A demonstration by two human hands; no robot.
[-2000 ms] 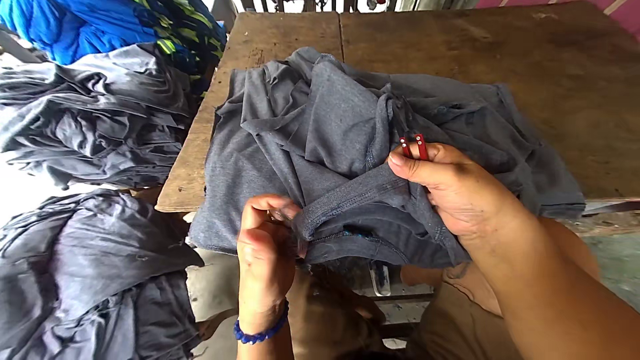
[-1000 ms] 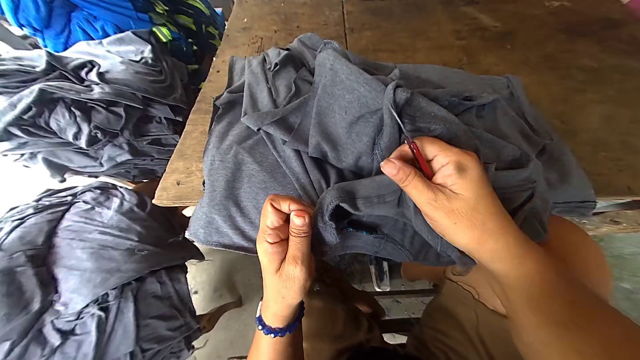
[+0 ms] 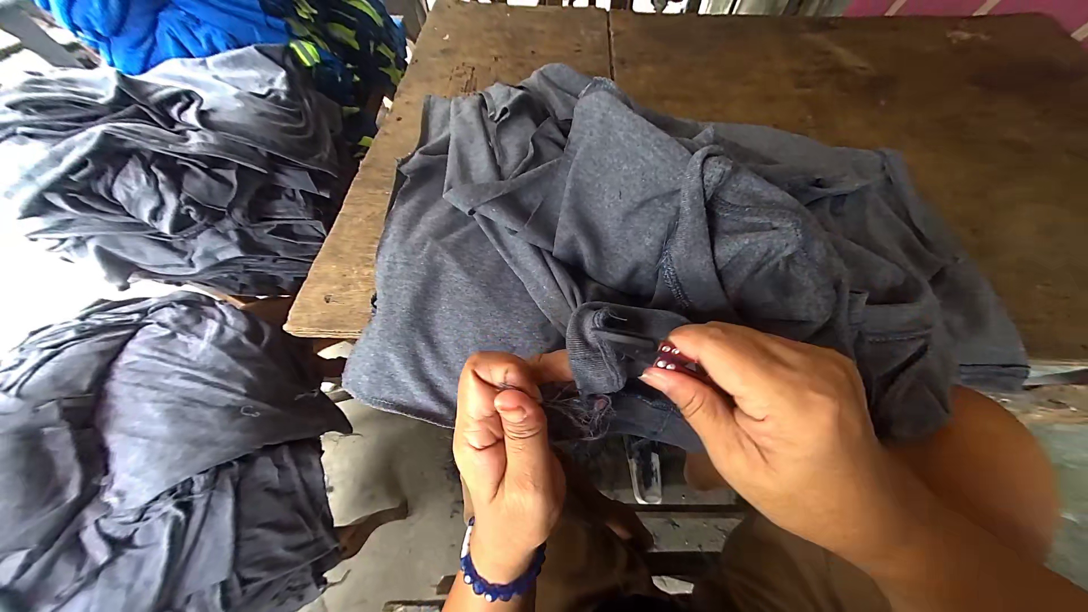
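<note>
A dark grey knit garment lies bunched over the near edge of the table, with a folded ribbed band between my hands. My left hand, a blue beaded bracelet at its wrist, pinches loose threads at the band's left. My right hand grips a small tool with dark red handles, perhaps thread snips or tweezers. Its grey metal end points left against the band; the tip is hidden in the cloth.
The wooden table extends behind the garment. Piles of grey cloth and more grey cloth stand at the left, with blue fabric behind them. My legs are below the table edge.
The right hand has moved down toward the left hand, bringing the red-handled tool to the ribbed band. One second ago the tool pointed up over the garment. Loose threads now show by my left fingers.
</note>
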